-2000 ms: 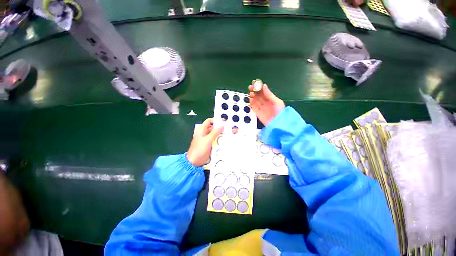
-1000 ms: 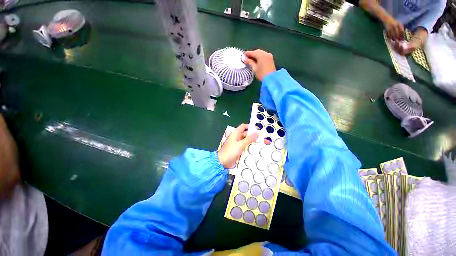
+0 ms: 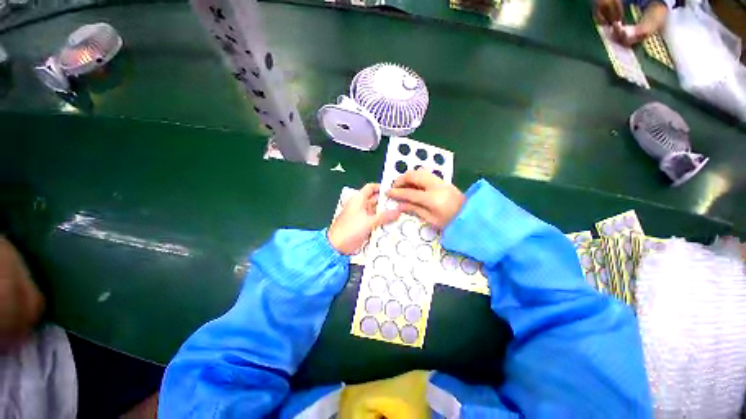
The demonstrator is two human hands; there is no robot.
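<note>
The sticker sheet (image 3: 396, 282) lies lengthwise in front of me, with emptied dark holes at its far end and grey round stickers over the rest. My left hand (image 3: 356, 219) holds its left edge. My right hand (image 3: 427, 196) is over the sheet just below the holes, fingertips bent onto it beside my left fingertips; whether a sticker is between them cannot be told. A second sheet (image 3: 465, 268) lies crosswise underneath. A small fan (image 3: 389, 96) stands beyond the sheet, its base (image 3: 350, 124) to the left and a disc at its grille centre.
A perforated grey post (image 3: 260, 86) stands left of the fan. Other fans lie on the green belt at far left (image 3: 90, 47) and right (image 3: 661, 135). Fanned sheets (image 3: 619, 245) and bubble wrap (image 3: 691, 319) are at right. Another person's hands (image 3: 626, 31) are at top right, an arm (image 3: 15, 290) at left.
My right hand has come back from the fan to the sheet. The fan's disc now shows uncovered. The view has shifted, and the fan's base appears clear of the post.
</note>
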